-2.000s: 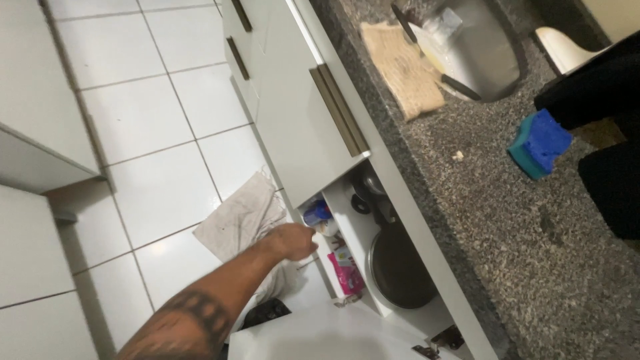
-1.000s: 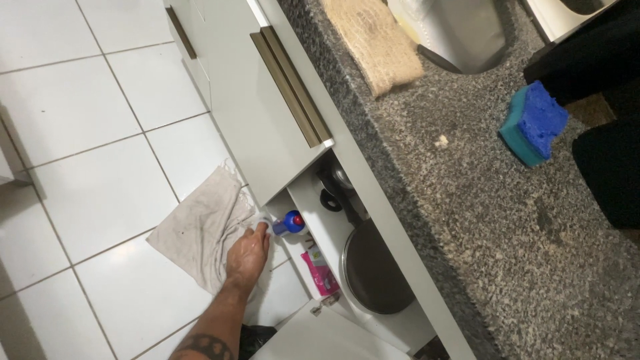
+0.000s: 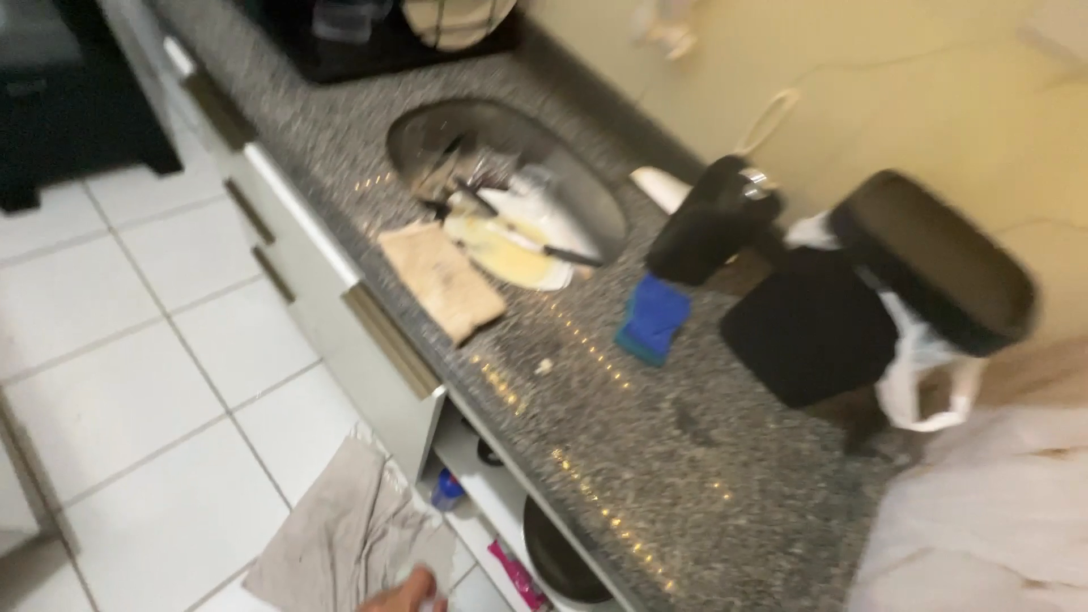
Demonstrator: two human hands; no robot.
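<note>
At the bottom edge, only the blurred fingers of my left hand (image 3: 408,592) show, over the grey floor cloth (image 3: 319,527); whether they hold anything cannot be told. To their upper right, a blue-topped container (image 3: 446,490) stands in the open cabinet. A pink packet (image 3: 516,576) and a dark round pan (image 3: 557,552) are also inside. Above, on the granite counter (image 3: 680,459), lie a blue and teal sponge (image 3: 653,319) and a folded tan cloth (image 3: 442,280). My right hand is out of view.
The steel sink (image 3: 501,127) holds a yellowish plate (image 3: 510,255) and utensils. Black containers (image 3: 935,255) and a white plastic bag (image 3: 922,408) stand by the wall. A black dish rack (image 3: 340,64) is behind the sink. White tiles (image 3: 127,399) cover the floor.
The view has swung up towards the sink and wall. My left hand has drawn away from the blue-topped container and now shows only at the bottom edge.
</note>
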